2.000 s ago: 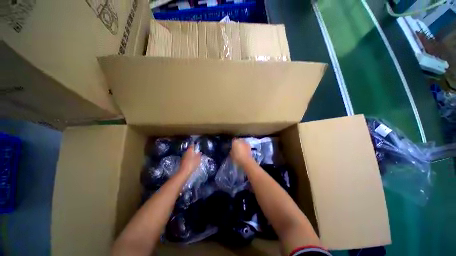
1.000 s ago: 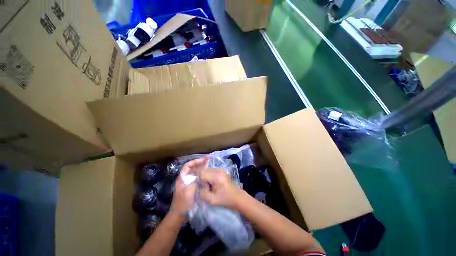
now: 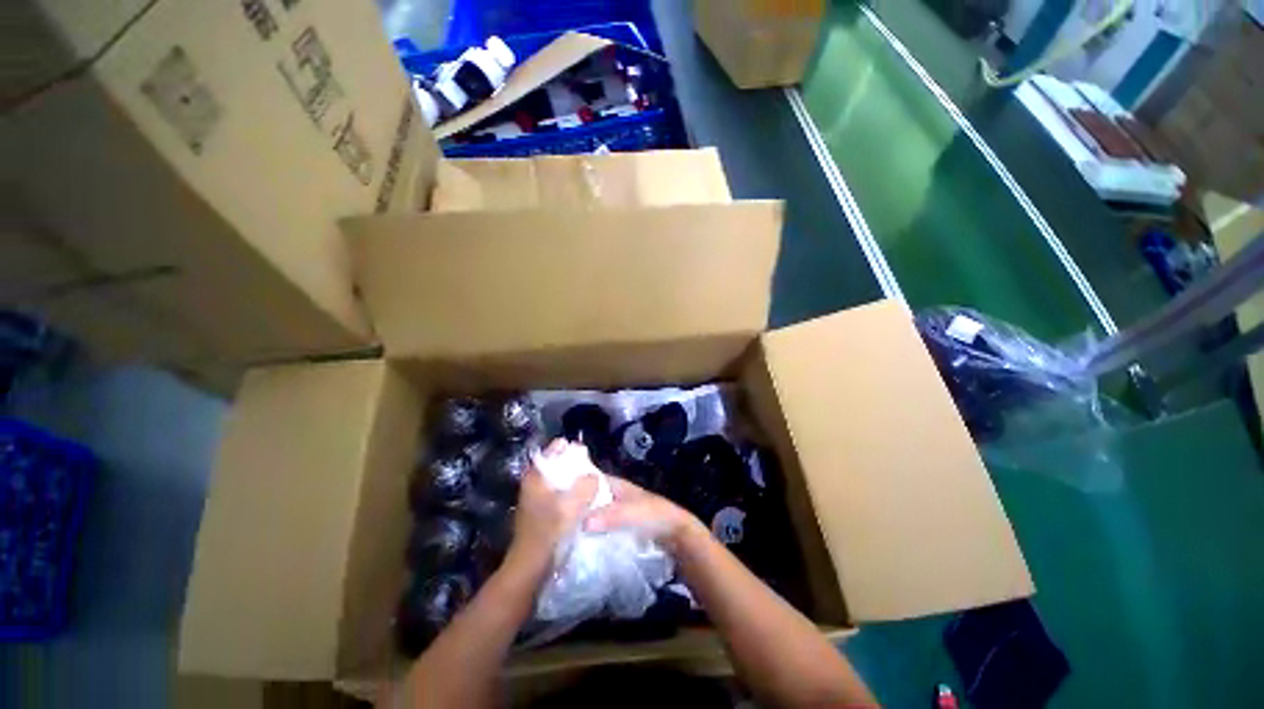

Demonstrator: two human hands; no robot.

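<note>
My left hand (image 3: 550,501) and my right hand (image 3: 639,511) are together over the middle of the open supply carton (image 3: 562,284). Both grip a bunched clear plastic bag (image 3: 604,571), whitish between the fingers, with its loose part hanging below the hands. Whether a part is inside the bag cannot be told. Hazy, silvery bagged housings (image 3: 446,477) stand in rows at the carton's left side. Bare black housings (image 3: 711,475) lie at its right side on a whitish translucent liner (image 3: 703,407).
Tall printed cartons (image 3: 250,166) stand at the left. A blue crate (image 3: 652,130) of parts is behind. Bagged dark parts (image 3: 970,367), a dark cloth item (image 3: 1008,657) and a red knife (image 3: 945,697) lie on the green bench (image 3: 1178,554) at the right.
My hands were apart over bagged parts two seconds ago; they are now together on a bunched bag. Bare black parts show at right. The view has shifted, bringing the rear crate into sight.
</note>
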